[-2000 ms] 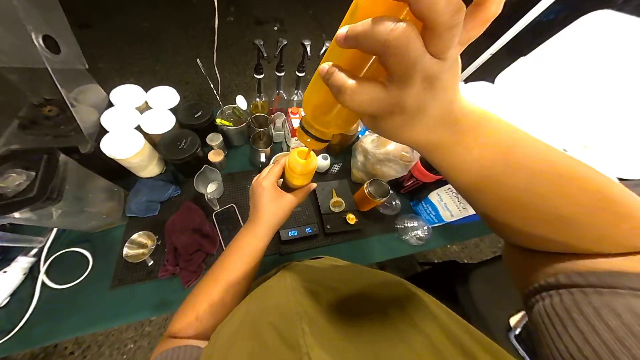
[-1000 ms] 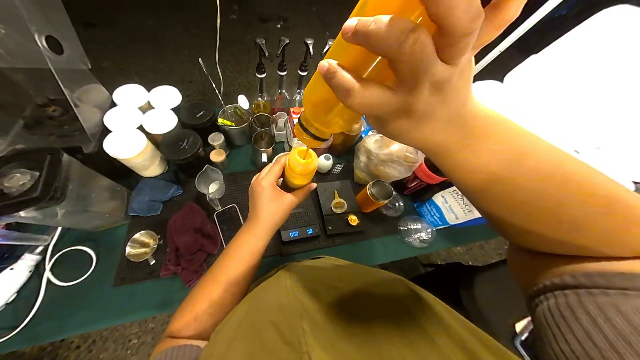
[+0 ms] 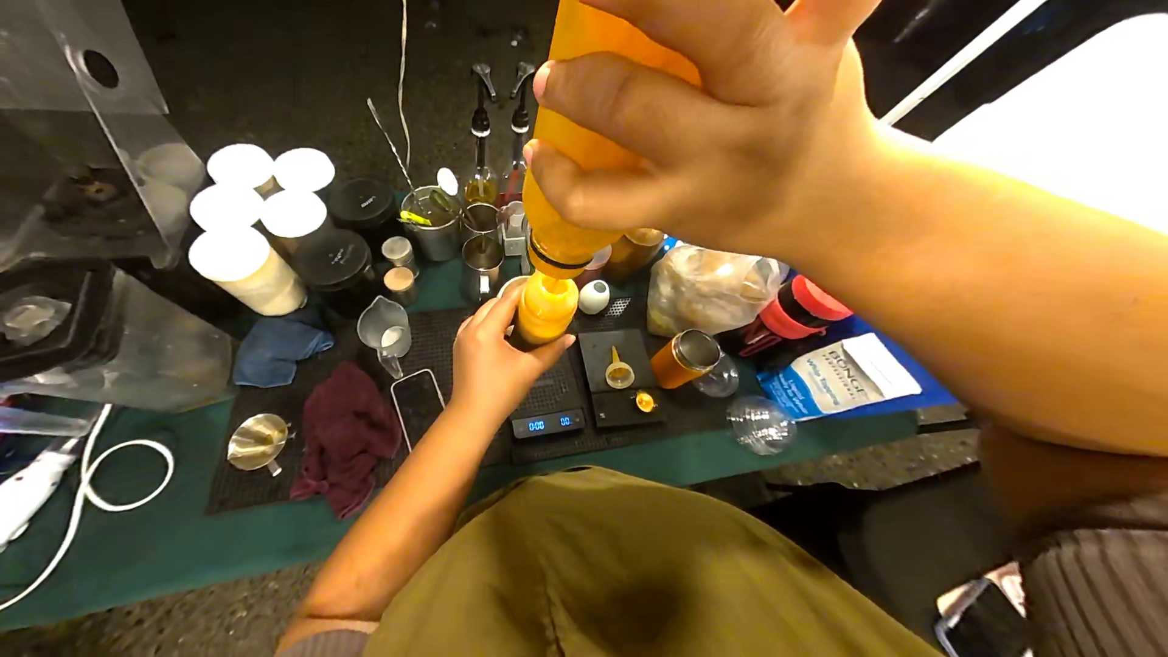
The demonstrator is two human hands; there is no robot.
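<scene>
My right hand (image 3: 693,119) grips a large orange squeeze bottle (image 3: 566,196), tilted with its mouth down. That mouth is right over the open top of a smaller yellow bottle (image 3: 547,310), which my left hand (image 3: 497,360) holds upright. A thin orange stream seems to join the two. Below them, a digital scale (image 3: 547,423) with a lit display lies on a black mat. A nozzle cap (image 3: 620,370) rests on a black flat device to the right, beside a small yellow-stained cap (image 3: 645,401). An orange metal-rimmed cup (image 3: 686,358) stands near it.
Left are stacked white-lidded containers (image 3: 239,260), a glass pitcher (image 3: 384,333), a maroon cloth (image 3: 347,438), a phone (image 3: 419,406) and a metal strainer or cup (image 3: 259,443). Behind stand pump bottles (image 3: 481,173) and a metal tool cup (image 3: 433,228). Right are a plastic bag (image 3: 712,287) and a whipped-topping pack (image 3: 835,376).
The large orange bottle is raised slightly more steeply over the small one. Both hands keep their hold on the bottles.
</scene>
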